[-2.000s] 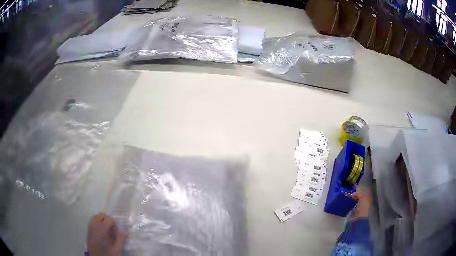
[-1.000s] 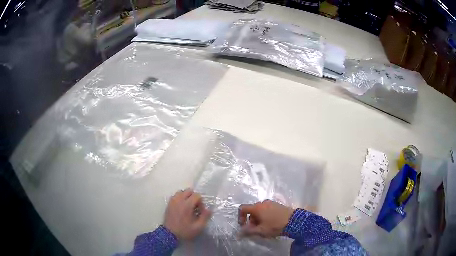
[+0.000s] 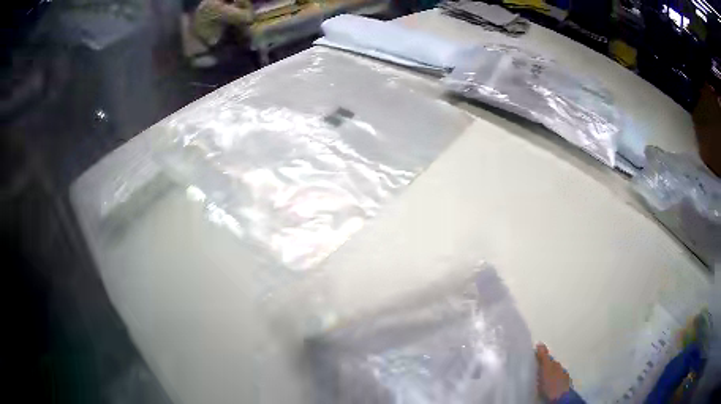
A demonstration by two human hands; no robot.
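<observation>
A grey packed item in shiny clear film lies at the bottom centre, blurred and cut off by the lower edge. My right hand is small and blurred at its right edge, with a bit of blue sleeve below. Whether its fingers grip the film cannot be told. My left hand is not in view. A large empty clear poly bag with a small dark printed block lies flat beyond the item, to the left.
Barcode labels and the blue tape dispenser are blurred at the lower right. Filled bags and a white-pale blue folded stack lie along the far side. Grey flat pieces lie beyond. A person is at a far bench.
The view has swung left. The packed item now lies lower and turned. My right hand has moved from the film's middle to its right edge, and my left hand has left the picture.
</observation>
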